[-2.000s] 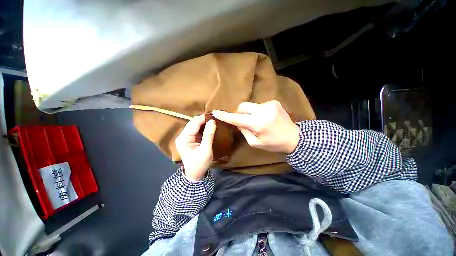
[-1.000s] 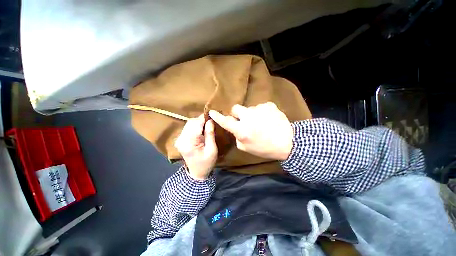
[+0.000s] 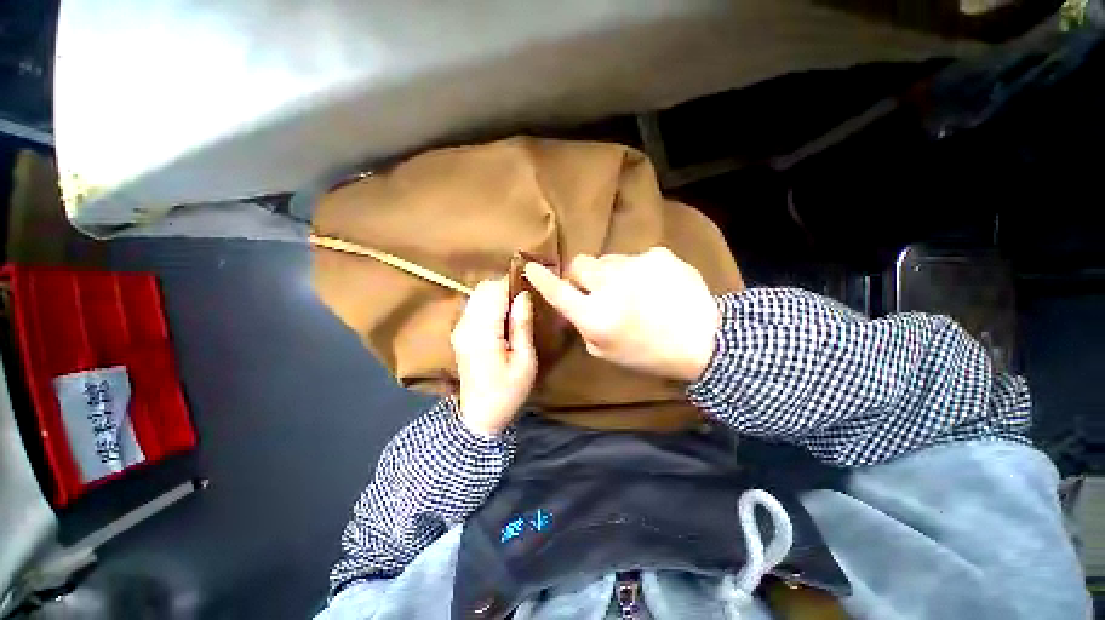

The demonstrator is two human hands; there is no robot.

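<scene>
A tan-brown canvas bag fills the lap, with a narrow pale piping line at its left. My left hand pinches a small darker brown leather tab between thumb and fingers at the bag's middle. My right hand is at the right of the tab, its index fingertip at the tab's upper edge and its other fingers curled. No needle or thread can be made out at the right fingertips.
A white-covered table spans the top, its edge close behind the bag. A red plastic bin with a white label stands on the dark floor at the left. A metal-edged stool is at the right. The dark apron lies below the bag.
The view has shifted a little, so the red bin sits further left and higher. Both hands stay at the tab, which now shows more plainly above my left fingertips.
</scene>
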